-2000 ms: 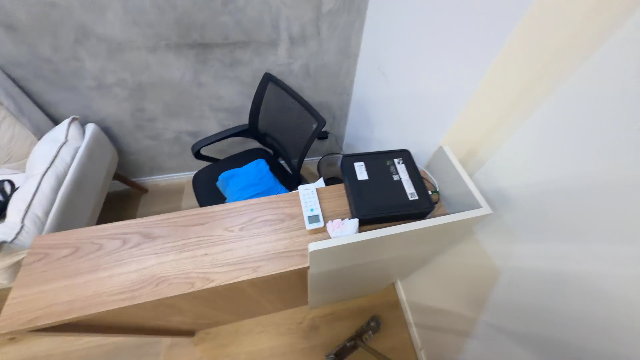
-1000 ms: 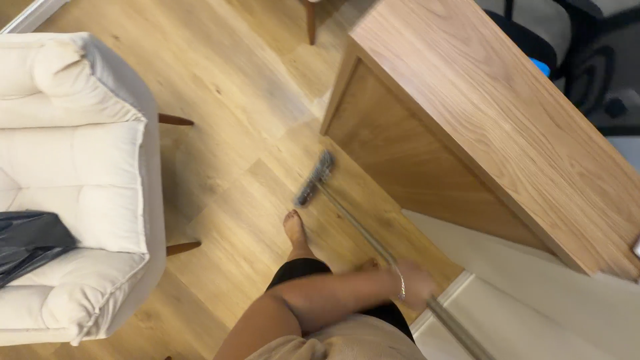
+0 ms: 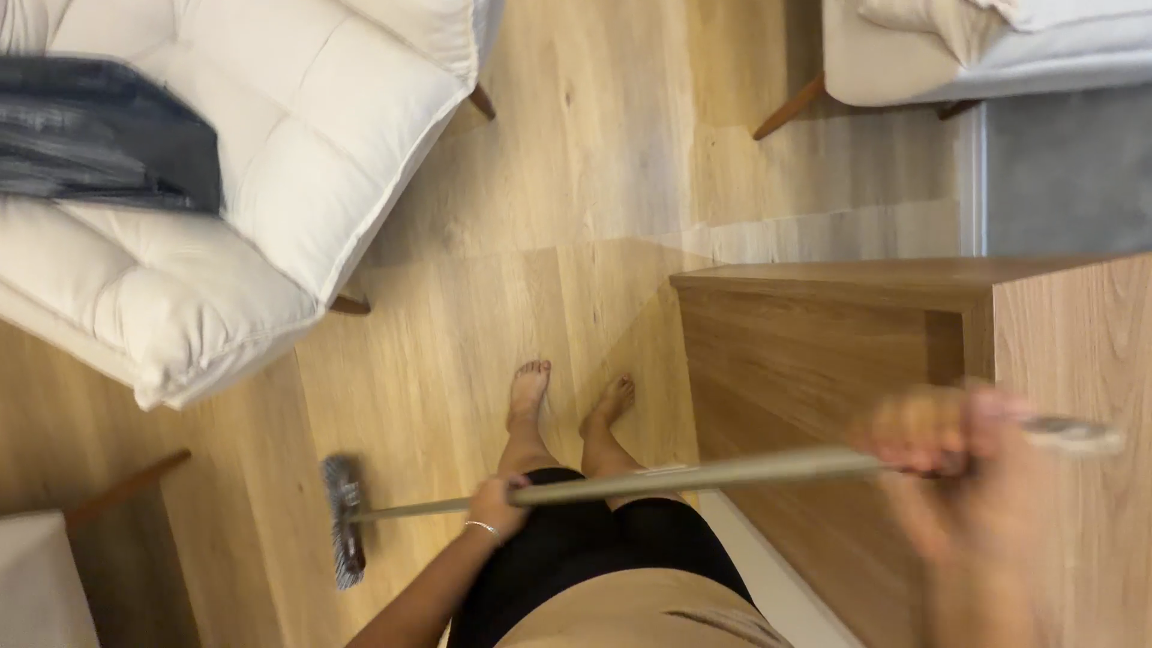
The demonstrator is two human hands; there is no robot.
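A long-handled floor broom lies across my view, its pale metal-looking handle running from lower left to right. My left hand, with a bracelet at the wrist, is closed around the lower part of the handle. Near the top end, my right hand grips it too, blurred by motion. At the far end, the grey bristled broom head is by the wood-look floor, left of my bare feet; whether it touches the floor I cannot tell.
A cream padded armchair bearing a black plastic bag is at upper left. Another seat shows at lower left, and a light sofa at upper right. A wooden desk stands close on my right.
The view has swung from the desk down to the floor and my feet. The broom head, ahead of my foot a second ago, is now to the left, and its handle lies nearly crosswise.
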